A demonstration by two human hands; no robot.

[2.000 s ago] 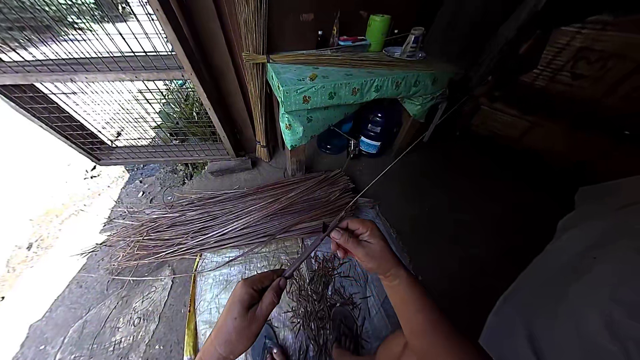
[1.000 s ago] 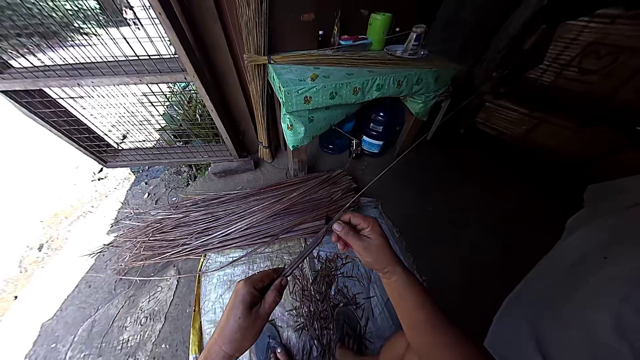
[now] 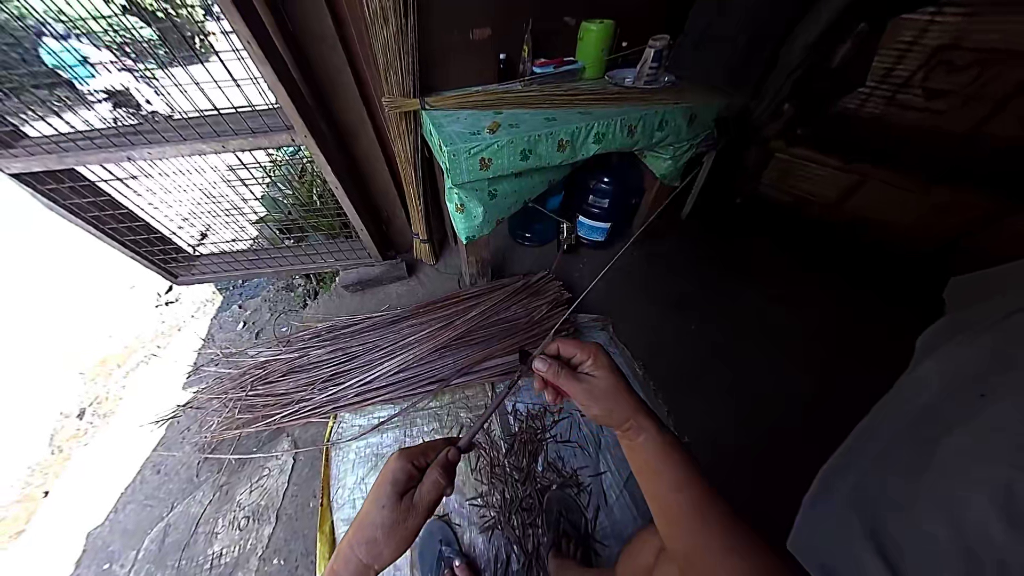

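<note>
My left hand (image 3: 416, 484) is closed around the lower part of a thin brownish leaf strip (image 3: 488, 416), at the bottom centre. My right hand (image 3: 580, 376) pinches the same strip higher up, beside a small dark piece I cannot make out. From there a thin pale midrib (image 3: 624, 248) runs up and right toward the table. Beyond my hands a large heap of dry brownish palm-leaf strips (image 3: 384, 352) lies on the ground. Short dark scraps (image 3: 520, 480) are scattered between my feet on a pale plastic sheet (image 3: 384, 444).
A table with a green patterned cloth (image 3: 544, 148) stands ahead, bearing thin sticks (image 3: 560, 98), a green container (image 3: 594, 50) and a glass (image 3: 652, 60). Blue water jugs (image 3: 604, 200) stand beneath. A tied stick bundle (image 3: 408, 160) leans beside the wire-mesh gate (image 3: 200, 148). Sandals (image 3: 438, 544) are on my feet.
</note>
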